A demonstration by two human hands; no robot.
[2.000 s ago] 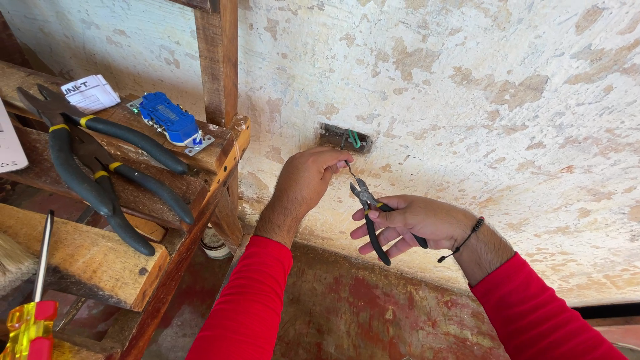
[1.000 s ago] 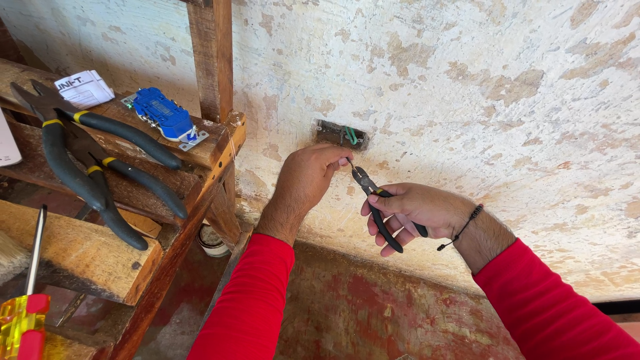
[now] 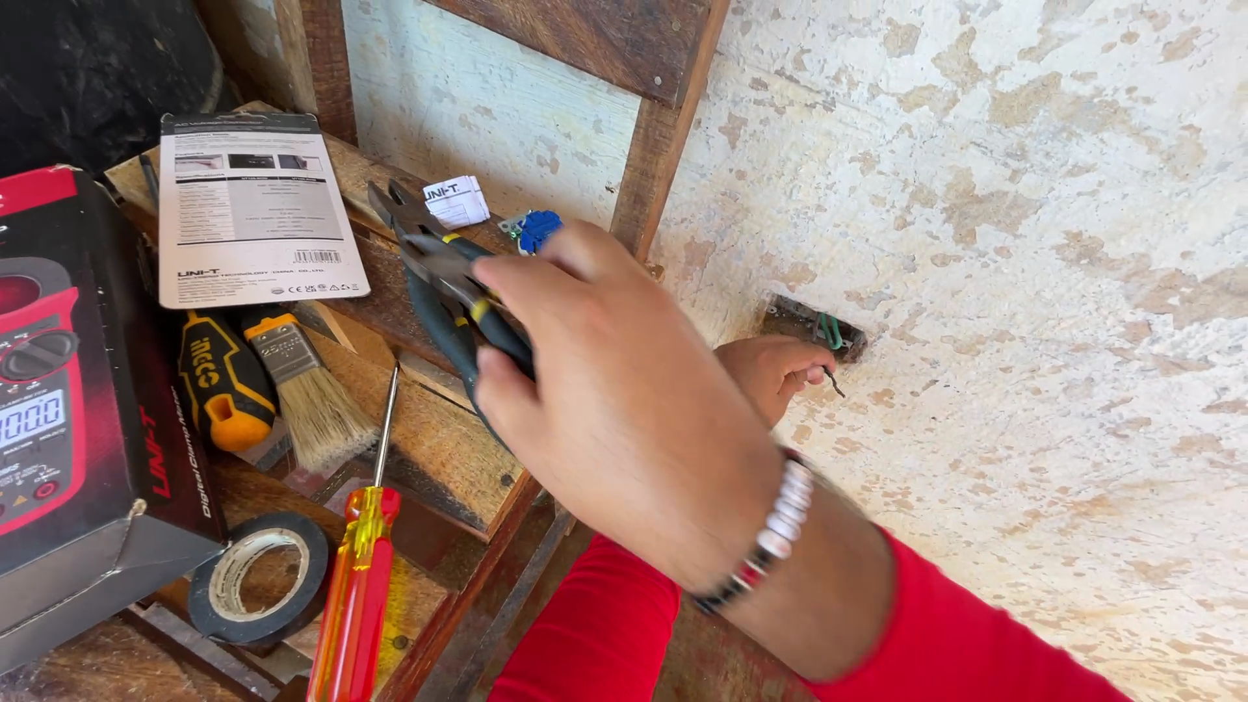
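My left hand (image 3: 775, 375) pinches a short dark wire (image 3: 834, 380) beside the recessed wall box (image 3: 814, 327), where a green wire (image 3: 831, 330) shows. Partly hiding that hand, my right hand (image 3: 604, 390) reaches over the wooden bench, thumb and fingers around the dark handles of pliers (image 3: 448, 268) whose jaws are blurred. Other large pliers (image 3: 400, 210) with dark grips lie right beside and under them. Just beyond my right fingers is a blue outlet device (image 3: 538, 230), partly covered. The small cutting pliers cannot be told apart here.
On the wooden bench (image 3: 458, 468) are a red-and-yellow screwdriver (image 3: 361, 575), black tape (image 3: 258, 577), a paintbrush (image 3: 317, 400), an orange-black tool handle (image 3: 224, 385), a printed card package (image 3: 258, 214), folded paper (image 3: 456, 202) and a clamp meter box (image 3: 88, 419). A wooden upright (image 3: 658, 166) stands against the wall.
My right hand has moved from the wire near the wall box, where it held small pliers, left to the pliers on the bench. My left hand stays by the box. The view has swung left.
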